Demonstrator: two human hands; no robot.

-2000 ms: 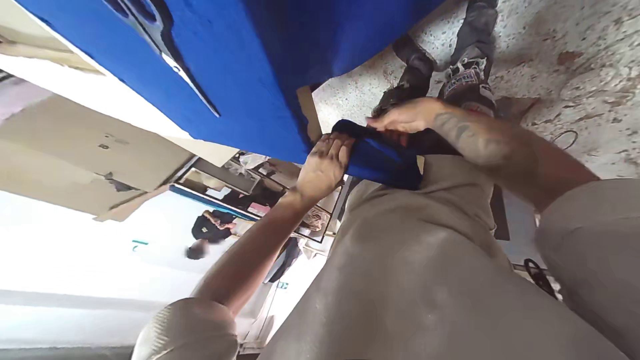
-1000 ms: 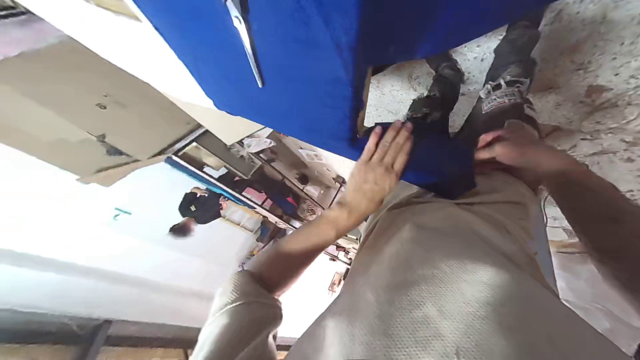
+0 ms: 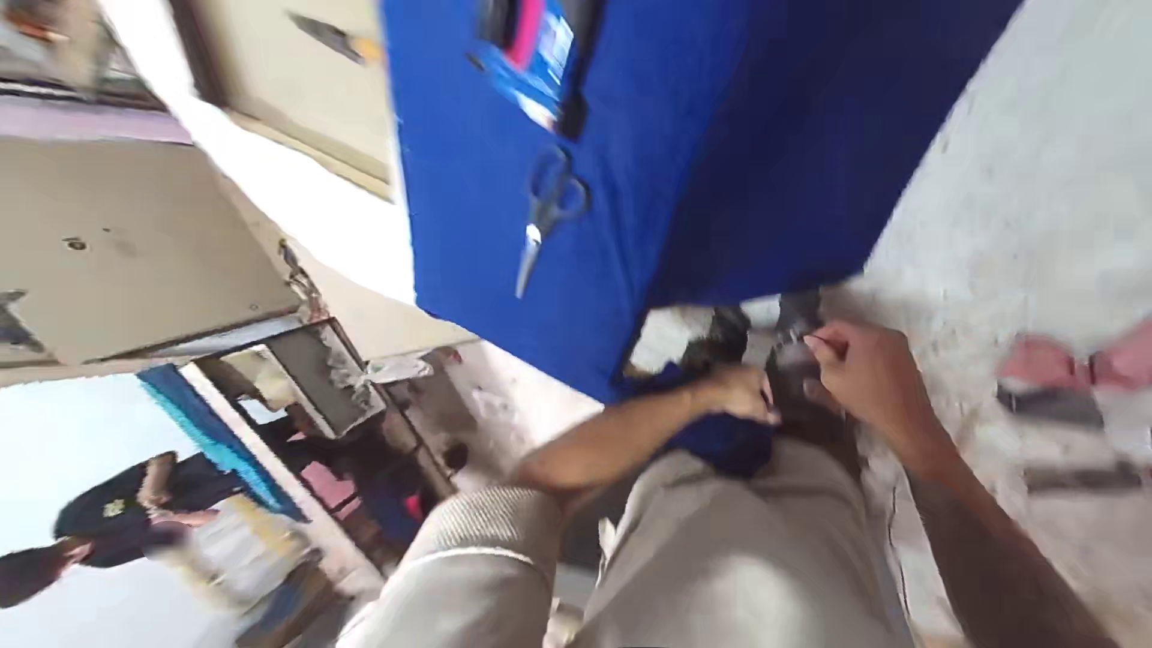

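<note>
Dark blue cloth (image 3: 720, 441) lies bunched over my lap, joined to or touching the hanging corner of the blue fabric (image 3: 558, 333) on the table. My left hand (image 3: 742, 393) rests on this bunch with its fingers curled at the edge. Off to the right, apart from the cloth, my right hand (image 3: 859, 369) is raised with thumb and forefinger close together; whether a thin thing is between them is too blurred to tell. Dark-handled scissors (image 3: 549, 202) lie on the blue fabric. Beyond them is a blurred blue, pink and black object (image 3: 540, 58).
A pointed tool with an orange part (image 3: 333, 38) lies on a beige surface at the upper left. A person (image 3: 117, 513) is at the lower left near a shelf unit (image 3: 306, 378). Pink and dark objects (image 3: 1044, 364) are on the floor at right.
My right hand has come away from the blue cloth and is now raised to its right. My left hand stays at the cloth, its fingers now curled. The view has shifted strongly.
</note>
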